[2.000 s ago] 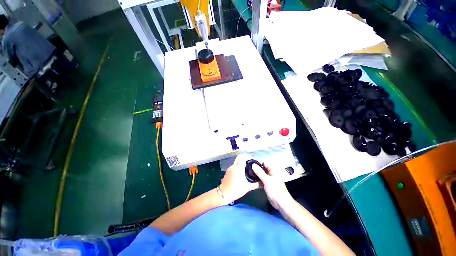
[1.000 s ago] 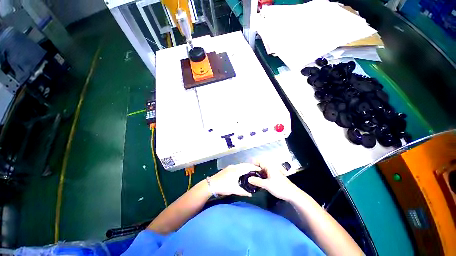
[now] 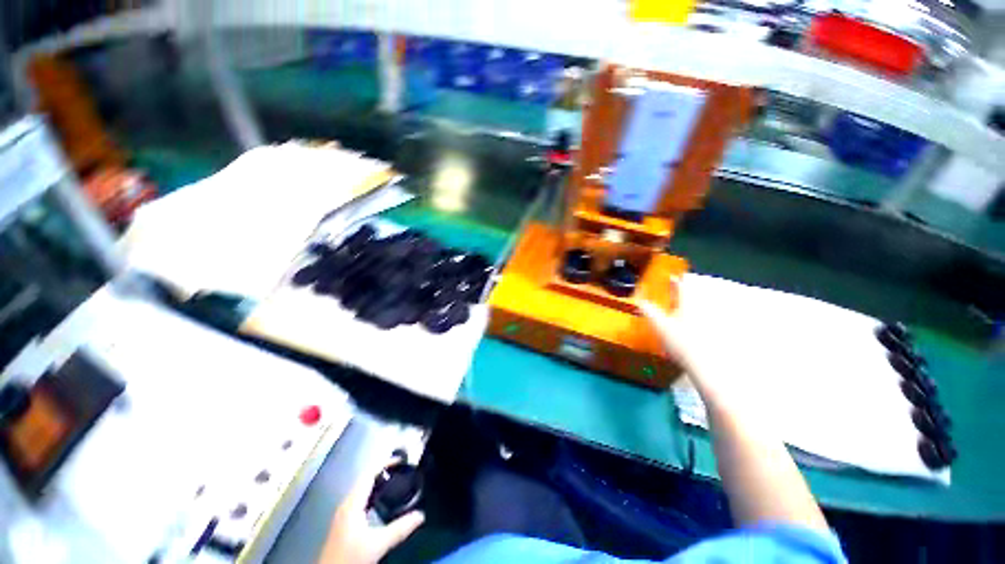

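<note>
My left hand (image 3: 369, 537) holds a round black housing (image 3: 396, 490) low in front of me, beside the white robot's front edge. My right hand (image 3: 658, 305) reaches to the orange press (image 3: 586, 320), at the right of its two nests. Two black parts sit in the nests, one at the left (image 3: 576, 264) and one at the right (image 3: 620, 277). The right hand is blurred, and its fingertips are hard to make out against the orange. The press's grey-blue plate (image 3: 655, 149) stands raised behind.
A heap of black parts (image 3: 397, 281) lies on white paper left of the press. Rows of black parts (image 3: 917, 397) lie on a white sheet at right. The white robot (image 3: 187, 441) with its red button (image 3: 310, 415) is at left. A metal shelf (image 3: 507, 39) runs above.
The view has turned right to the orange press. My hands have parted: the left keeps a black housing, and the right has let go and moved out to the press.
</note>
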